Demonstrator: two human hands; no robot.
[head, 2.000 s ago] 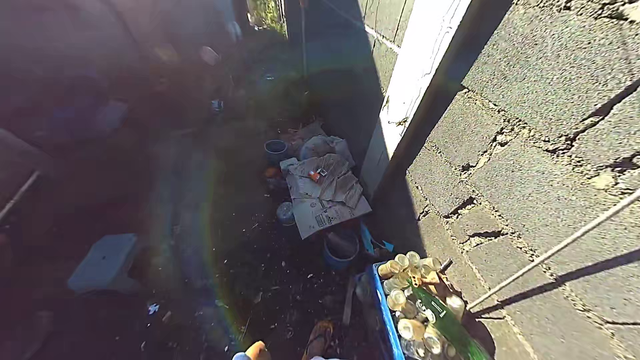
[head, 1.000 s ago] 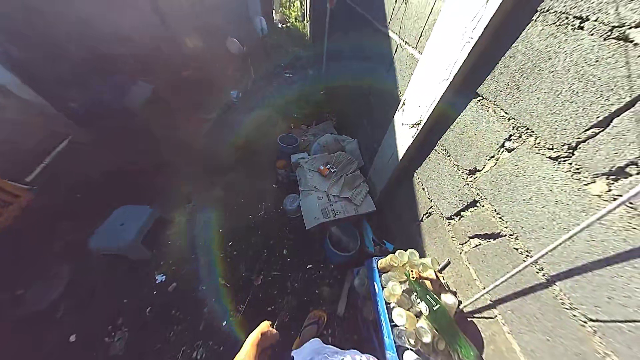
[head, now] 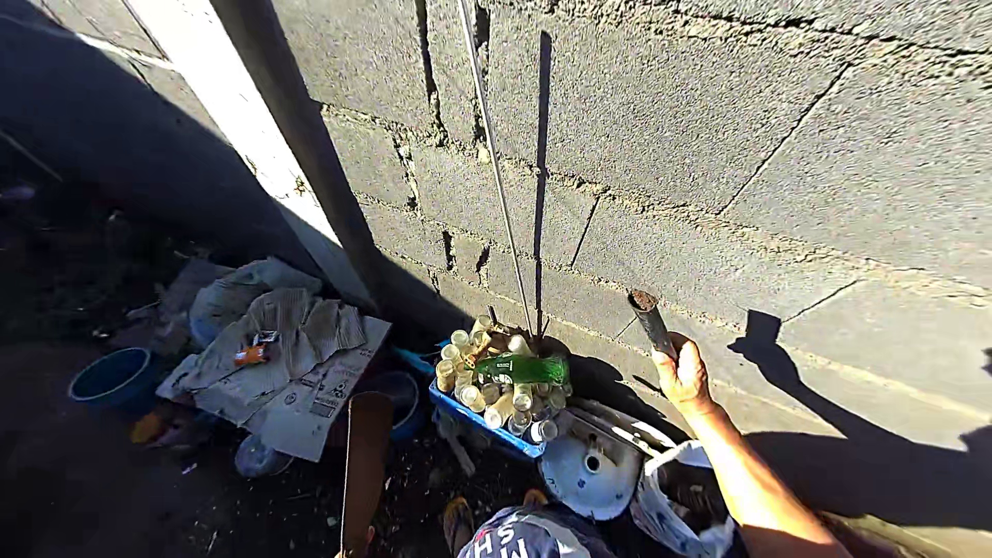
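Note:
My right hand (head: pixel 686 376) is raised in front of the block wall, closed around a short dark tube (head: pixel 652 322) with brown, crumbly matter at its upper end. At the bottom edge, only bits of my left hand (head: pixel 369 535) show, around the base of a long, flat brown piece (head: pixel 367 465). That piece looks like a rusty blade, with a rounded top and a thin bright left edge. Between the two hands, a blue crate (head: pixel 488 422) is heaped with small glass jars or bottles (head: pixel 471 397), and a green glass bottle (head: pixel 521 370) lies on top.
A thin rod (head: pixel 500 170) leans on the wall (head: pixel 643 139). A white basin (head: pixel 593 473) and an open bag (head: pixel 678 504) stand beside the crate. Flattened cardboard (head: pixel 291 395), a blue tub (head: pixel 116 376) and a bucket (head: pixel 399 399) lie left. My sandalled foot (head: pixel 457 521) is below the crate.
The view has swung right toward the wall. My right hand with the dark tube and the brown piece at my left hand are now in sight; neither object showed in the earlier frames.

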